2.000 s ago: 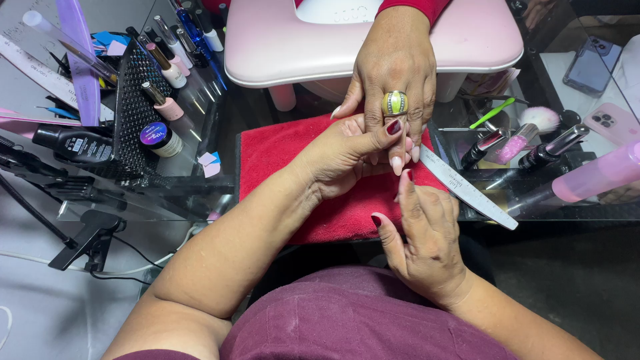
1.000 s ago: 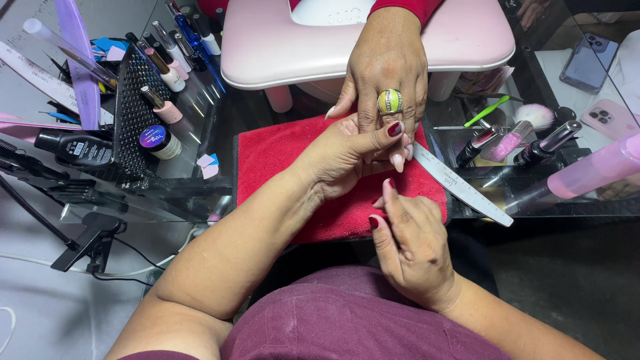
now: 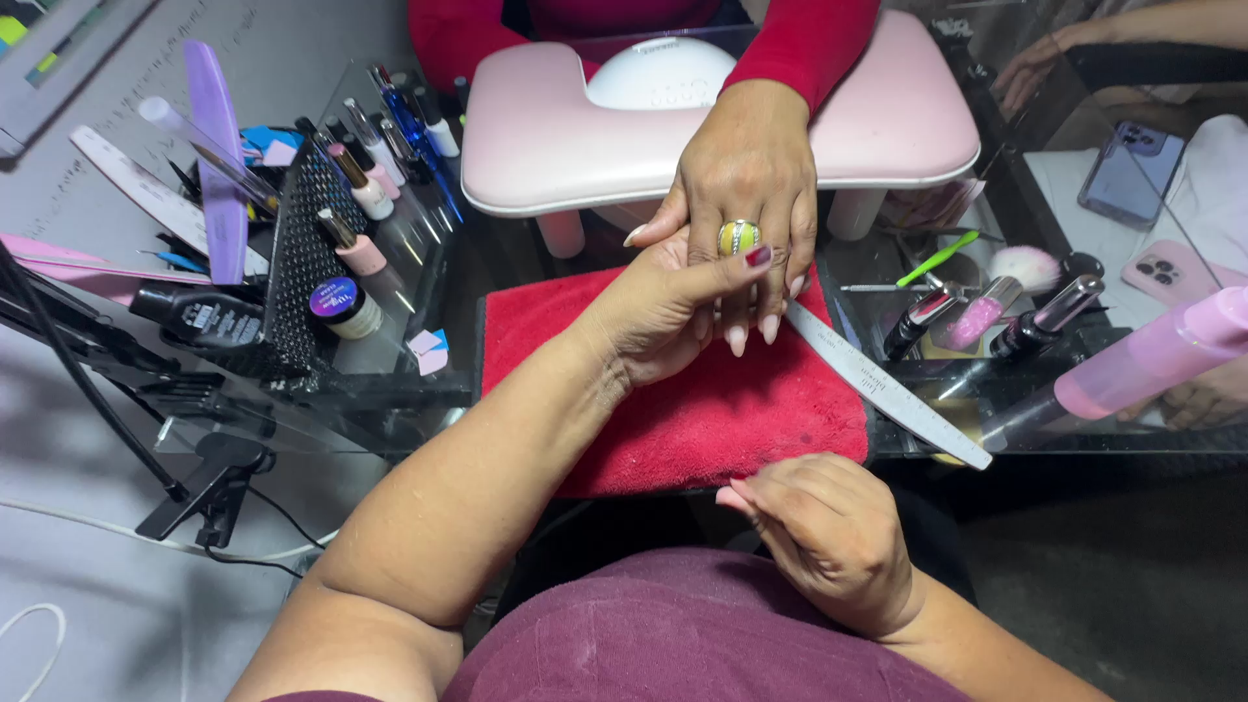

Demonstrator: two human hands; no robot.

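My left hand [image 3: 673, 317] is closed around the fingers of another person's hand [image 3: 751, 175], with my thumb across them beside a yellow-green ring [image 3: 739, 237]. That person's nails are long and pale, and their palm faces down over a red towel [image 3: 663, 439]. My right hand [image 3: 838, 536] is near my body at the towel's front edge, fingers curled in and thumb close to the index finger; whether something small sits between them cannot be told. A grey nail file [image 3: 887, 385] lies slanted over the towel's right edge, partly hidden by the other person's fingers.
Behind the towel stands a pink padded armrest [image 3: 546, 146] with a white nail lamp [image 3: 663, 73]. Nail polish bottles [image 3: 361, 253], a jar [image 3: 346, 307] and a black mesh holder [image 3: 302, 234] are at left. A pink brush [image 3: 1024, 268], several tubes and a pink bottle [image 3: 1150, 351] are at right.
My right hand has drawn back from the other person's fingertips toward my body, and its fingers have curled in. My left hand keeps its hold.
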